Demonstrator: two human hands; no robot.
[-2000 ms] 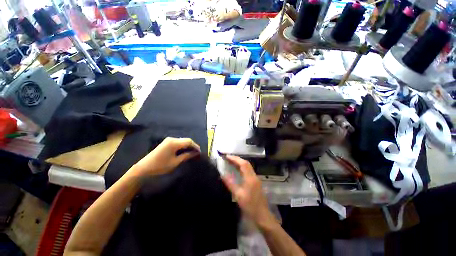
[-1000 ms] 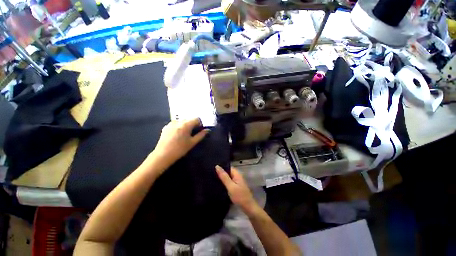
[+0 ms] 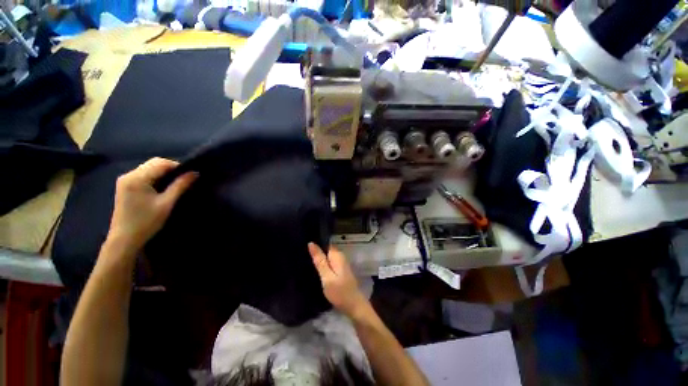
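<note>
A black fabric panel [image 3: 260, 188] lies across the machine's cloth plate, its right edge at the needle area of the overlock machine [image 3: 336, 121]. My left hand [image 3: 147, 200] pinches the panel's left part, which is lifted in a fold. My right hand [image 3: 336, 279] holds the panel's near right edge between thumb and fingers, just below the needle area. More flat black panels [image 3: 162, 98] lie on the table to the left. The presser foot is hidden by the cloth and machine head.
A second black fabric pile [image 3: 34, 121] lies far left on yellow-tan cardboard [image 3: 109, 45]. Red-orange snips [image 3: 469, 209] and a small parts tray [image 3: 460, 240] sit right of the head. White tape [image 3: 554, 188] lies over black cloth. A thread cone [image 3: 626, 26] stands upper right.
My left hand has moved left, away from the machine, drawing up a fold of the panel. The panel now covers the pale plate. My right hand stays near the edge. The view has shifted.
</note>
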